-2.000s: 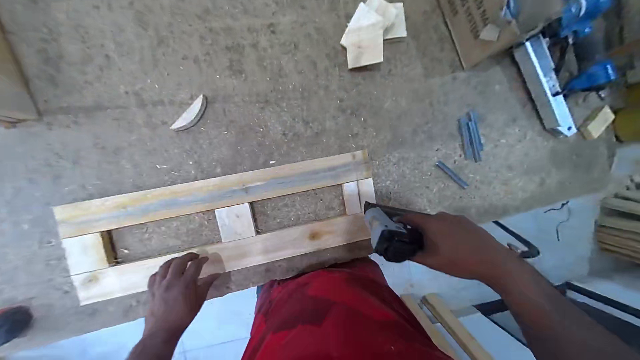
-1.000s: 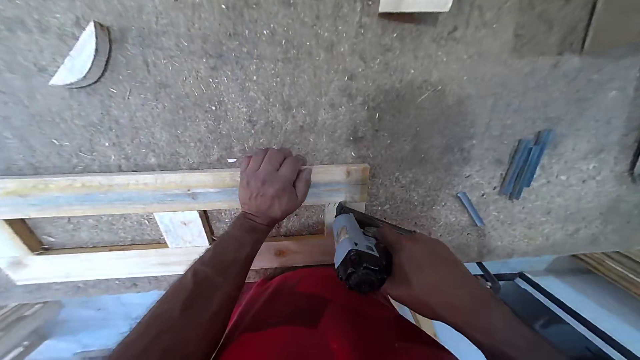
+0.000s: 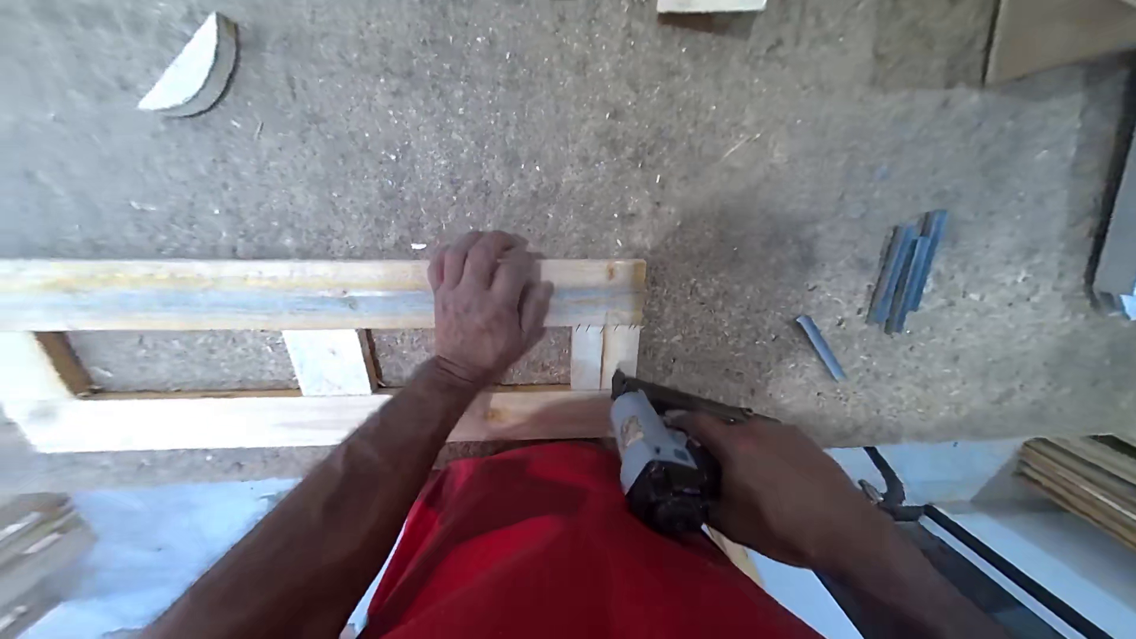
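A frame of pale wooden boards (image 3: 222,293) lies flat along the table's near side, with short crosspieces between its two long rails. My left hand (image 3: 488,293) rests over the far rail, fingers curled over its outer edge. In my right hand (image 3: 763,479) is a pneumatic stapler (image 3: 652,444), its nose at the right end of the frame, where an end crosspiece (image 3: 621,351) meets the near rail. A row of staples shows along the joint of the end crosspieces and the far rail.
Staple strips (image 3: 905,271) lie on the chipboard table (image 3: 710,177) at the right, with a single strip (image 3: 821,348) nearer the frame. A half-round wood offcut (image 3: 200,71) lies far left, another wood piece (image 3: 710,5) at the top, and cardboard (image 3: 1056,40) at the top right.
My left hand has moved from the near rail to the far rail. The stapler stays at the frame's right end in my right hand. The view has come closer to the table.
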